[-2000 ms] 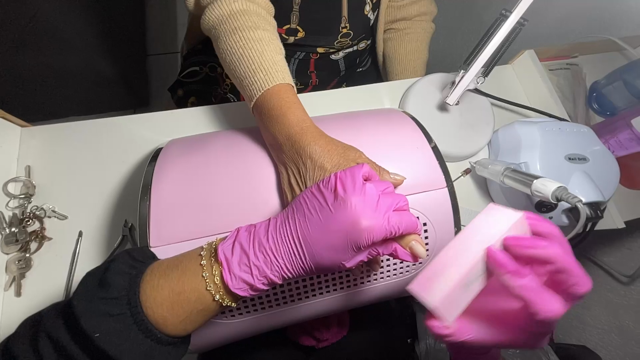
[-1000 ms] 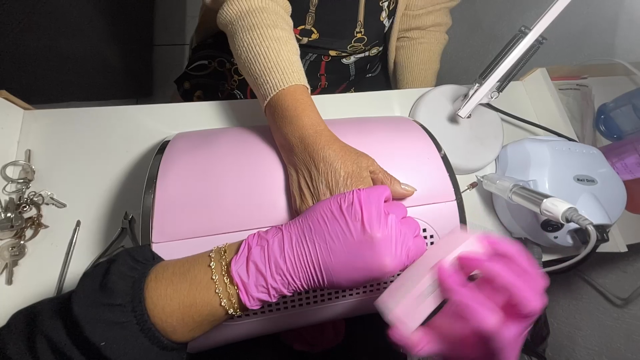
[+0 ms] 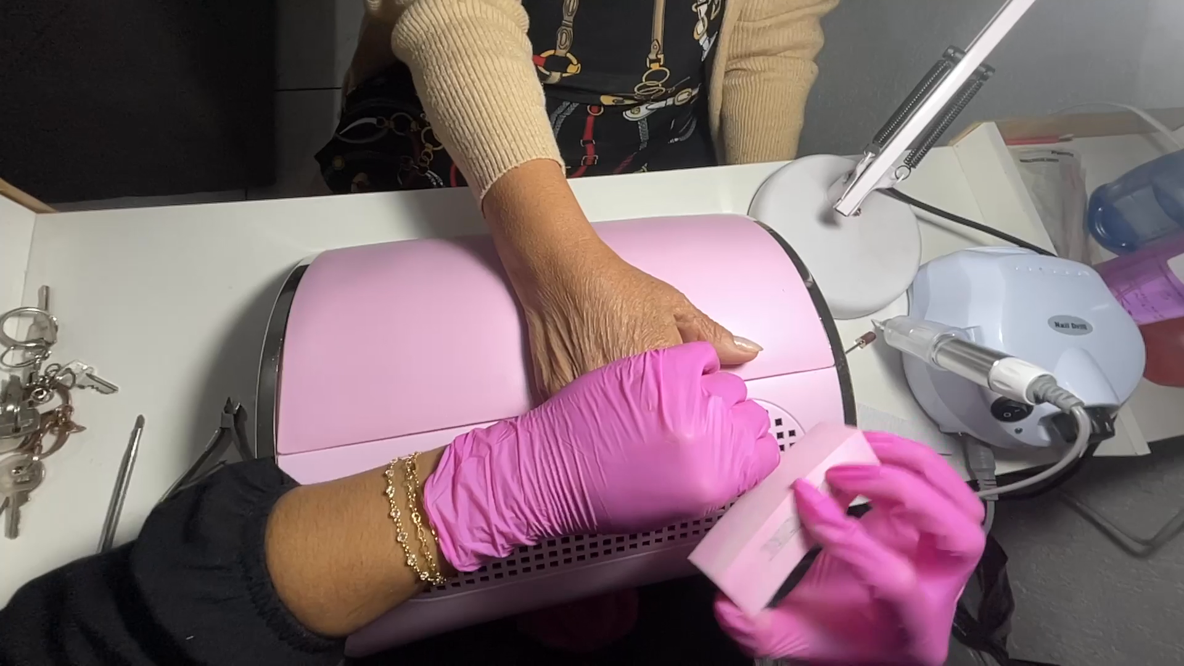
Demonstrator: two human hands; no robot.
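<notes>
My left hand (image 3: 620, 444), in a pink glove, is closed around the fingers of another person's hand (image 3: 601, 314), which rests palm down on a pink nail dust collector (image 3: 407, 333). That hand's thumb sticks out above my knuckles; its other fingertips are hidden. At the lower right my right hand (image 3: 879, 555), also gloved in pink, grips a pink nail buffer block (image 3: 782, 518) between thumb and fingers. The block is tilted beside my left knuckles, over the collector's perforated grille (image 3: 592, 550).
A nail drill machine (image 3: 1027, 333) with its handpiece (image 3: 971, 356) stands right, near a lamp base (image 3: 837, 231). At left lie keys (image 3: 37, 398), a metal tool (image 3: 122, 481) and cuticle nippers (image 3: 217, 439). The person's knit sleeve (image 3: 481, 92) comes from above.
My right hand has moved about beside my left hand with the buffer block, which was blurred a second ago. My left hand keeps its hold on the other person's fingers.
</notes>
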